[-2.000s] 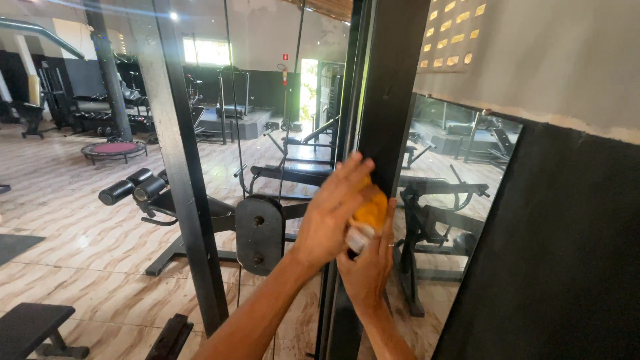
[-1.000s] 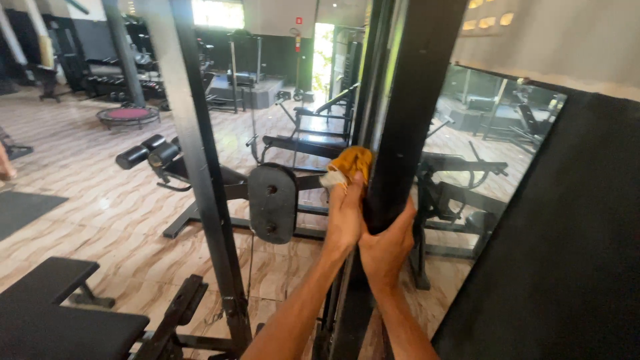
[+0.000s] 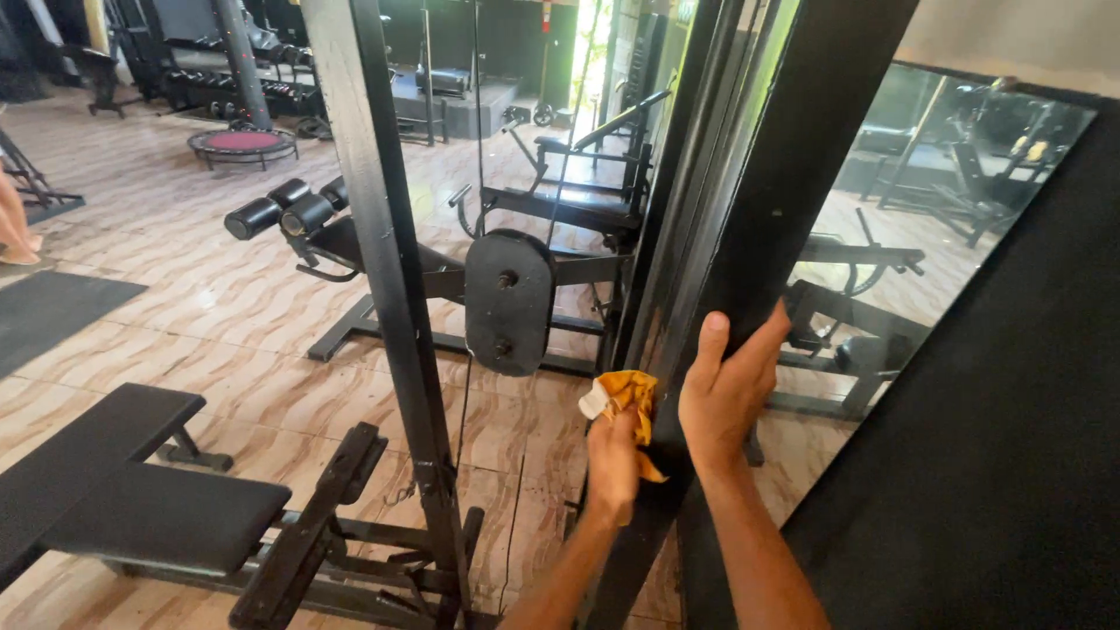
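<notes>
My left hand (image 3: 614,464) grips a crumpled yellow cloth (image 3: 632,394) with a whitish part at its left end. The cloth touches the lower left side of a thick black metal upright (image 3: 779,166) of a gym machine. Higher up and to the right, my right hand (image 3: 731,389) lies against the same upright, its thumb on the front face and its fingers toward the right edge; it holds no loose thing. Left of the cloth hangs a black oval pulley plate (image 3: 510,302) with two bolts.
A second upright (image 3: 385,227) stands left. A padded bench (image 3: 166,516) is at lower left, a leg-roller bench (image 3: 302,210) behind. A wall mirror (image 3: 945,192) leans right. A small trampoline (image 3: 242,144) and a person's bare leg (image 3: 13,219) are farther left.
My left hand has moved down the upright with the yellow cloth. My right hand, near the cloth two seconds ago, now lies apart from it on the upright. The view has shifted downward.
</notes>
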